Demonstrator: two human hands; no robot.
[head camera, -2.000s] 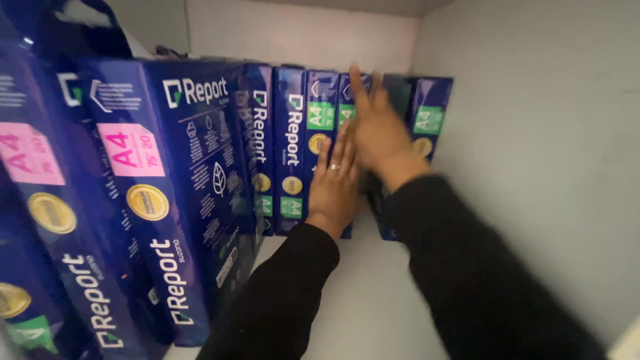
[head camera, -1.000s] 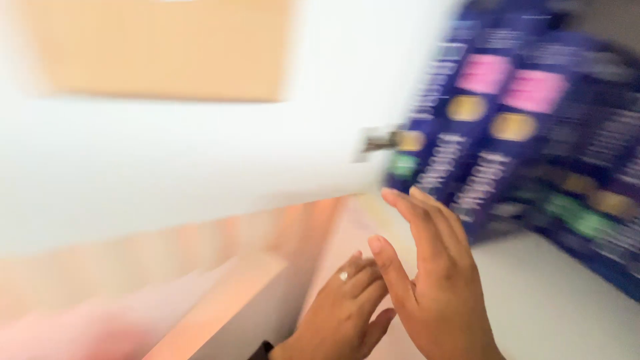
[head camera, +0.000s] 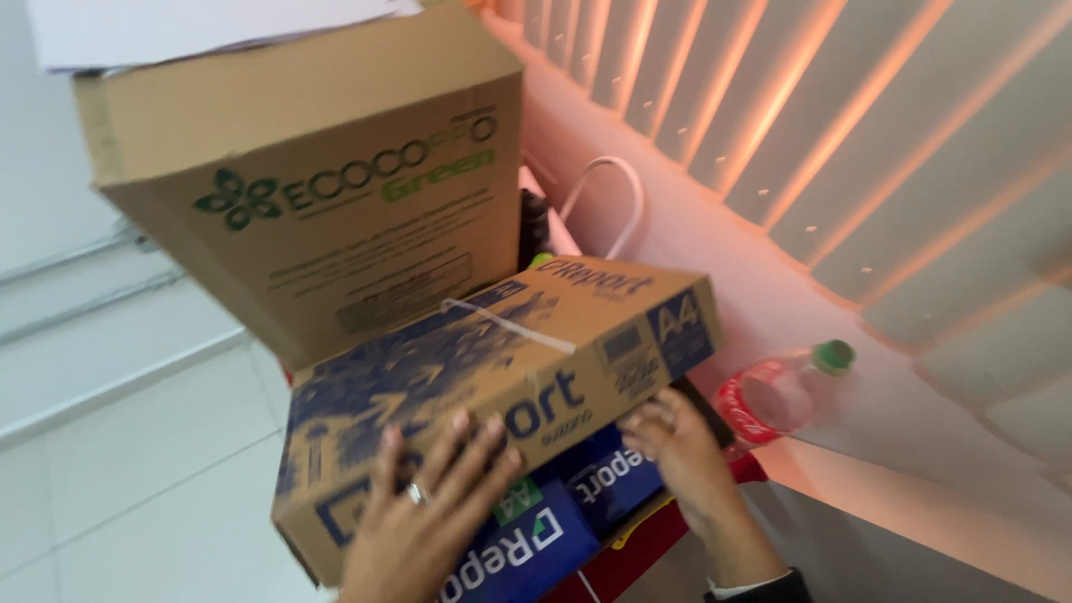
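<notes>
A brown Report A4 paper carton lid (head camera: 536, 394) rests tilted over blue-wrapped Report paper reams (head camera: 536, 544). My left hand (head camera: 435, 494) lies with spread fingers against the lid's near side, a ring on one finger. At the lid's lower right edge, my right hand (head camera: 670, 444) has its fingers bent up to the cardboard; whether they grip it cannot be told, as the fingertips are partly hidden. Behind the lid stands a larger brown Ecocoppo Green cardboard box (head camera: 335, 201), touching or close to it.
White sheets of paper (head camera: 209, 29) lie on top of the larger box. A Coca-Cola bottle with a green cap (head camera: 779, 394) is right of the lid, near a pink wall with vertical blinds (head camera: 754, 126). A white looped handle (head camera: 636, 201) rises behind. Tiled floor (head camera: 126, 469) shows at left.
The view has swung from the cupboard of upright reams to the cartons by the blinds. My hands were at the reams, then in mid-air; now both are at the carton lid.
</notes>
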